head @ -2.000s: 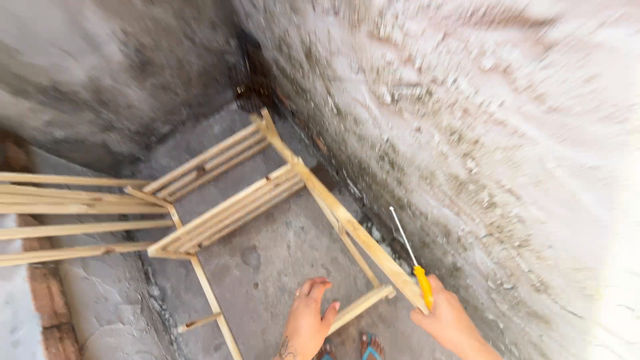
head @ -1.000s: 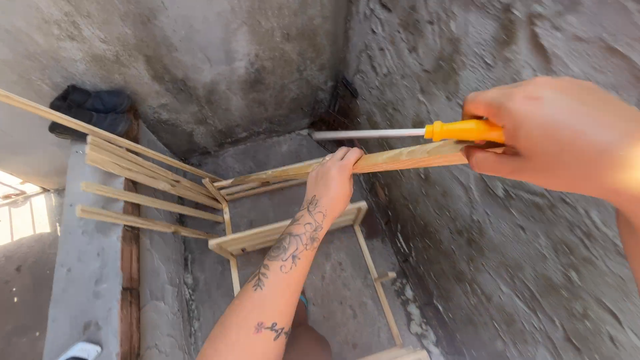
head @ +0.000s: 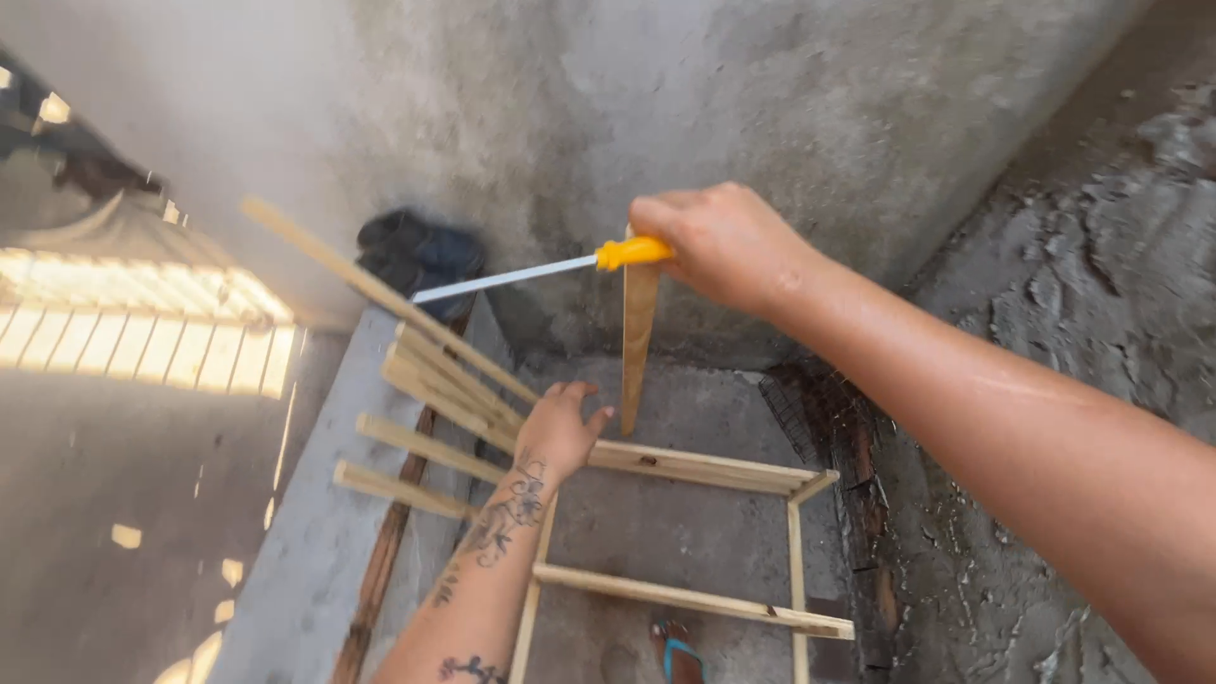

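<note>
My right hand (head: 722,242) grips the yellow handle of a screwdriver (head: 635,252), its metal shaft pointing left. The same hand holds the top end of a wooden slat (head: 638,342), which hangs down almost vertically. My left hand (head: 560,432), fingers apart, is close to the slat's lower left side, near the corner of a wooden slatted frame (head: 703,467). Whether it touches the frame is unclear. A crosspiece (head: 693,596) spans the frame's two long rails lower down. Several wooden slats (head: 446,389) stick out to the left past my left hand.
A low concrete ledge (head: 294,560) with a brick edge runs along the left, with dark shoes (head: 423,252) on it. A plastered wall (head: 589,123) stands ahead, a rough wall (head: 1054,380) at right. Wire mesh (head: 798,408) lies in the corner. A sandalled foot (head: 676,655) is below.
The slat, nearly level between both hands a second ago, now hangs upright from my right hand. My left hand has let go of it. The view has swung left.
</note>
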